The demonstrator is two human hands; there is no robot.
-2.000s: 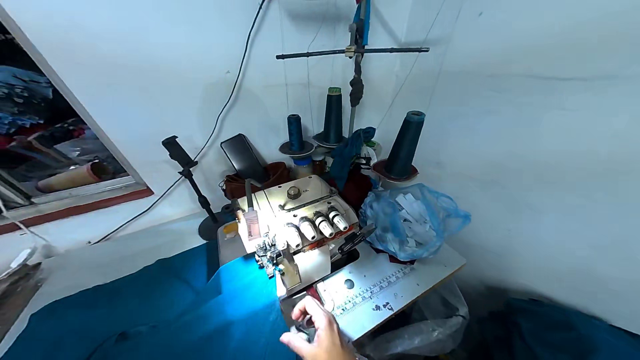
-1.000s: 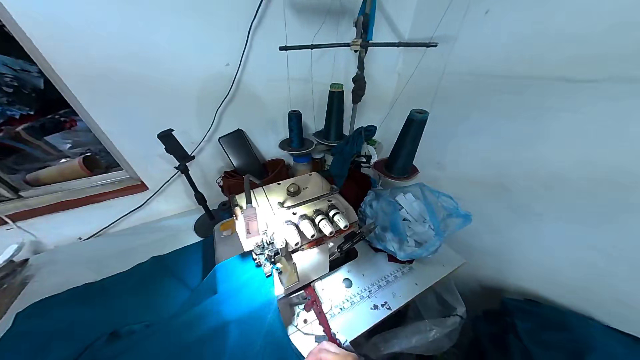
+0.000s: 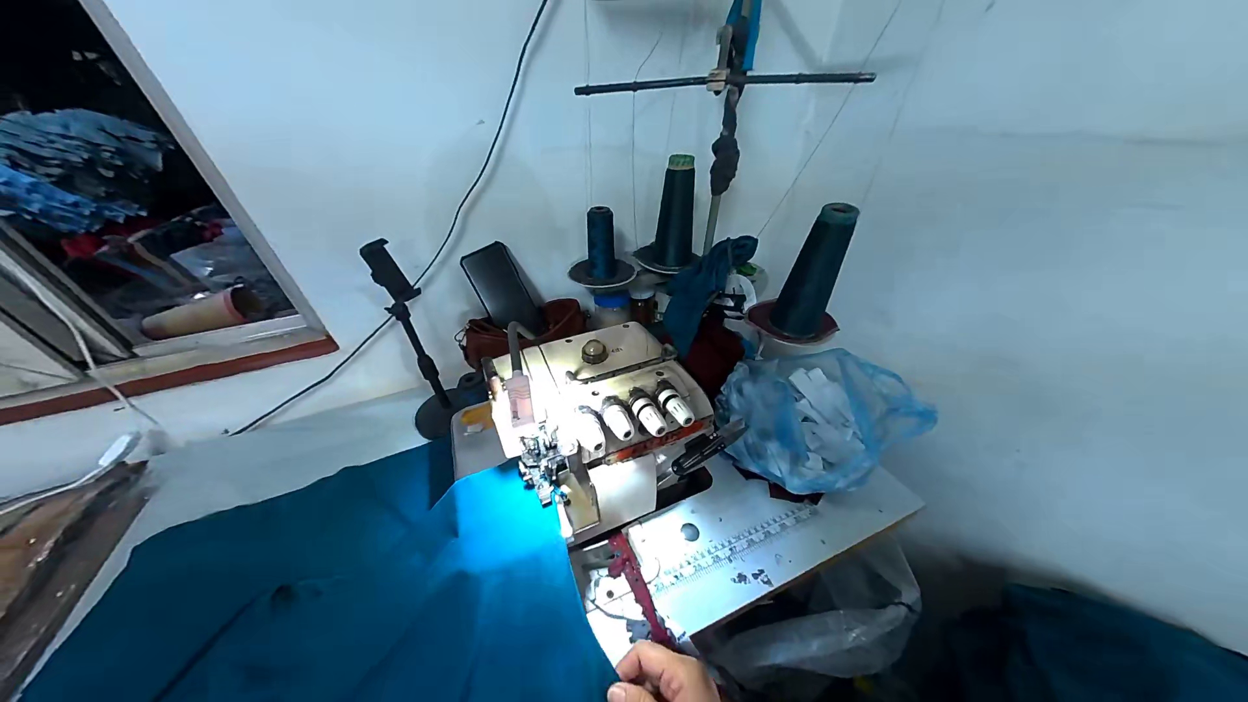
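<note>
Teal fabric [image 3: 390,595] lies over the left of the table, its edge running under the presser foot area of an overlock sewing machine [image 3: 600,390]. At the bottom edge of the view my right hand [image 3: 665,673] pinches the fabric's right edge between thumb and fingers. A dark red strip [image 3: 639,590] hangs over the machine's table plate just above that hand. My left hand is out of view. Cones of dark teal thread [image 3: 816,273] stand behind the machine, with threads rising toward a stand [image 3: 726,81].
A blue plastic bag of white scraps [image 3: 824,419] sits right of the machine. Behind it at left are a phone holder [image 3: 414,341] and a black phone [image 3: 502,288]. A clear plastic bag [image 3: 838,624] hangs below the table edge. A window opening [image 3: 156,214] is at left.
My right hand has moved down from over the table plate to the bottom edge, where it now holds the fabric's edge. The red strip, mostly hidden before, shows on the plate.
</note>
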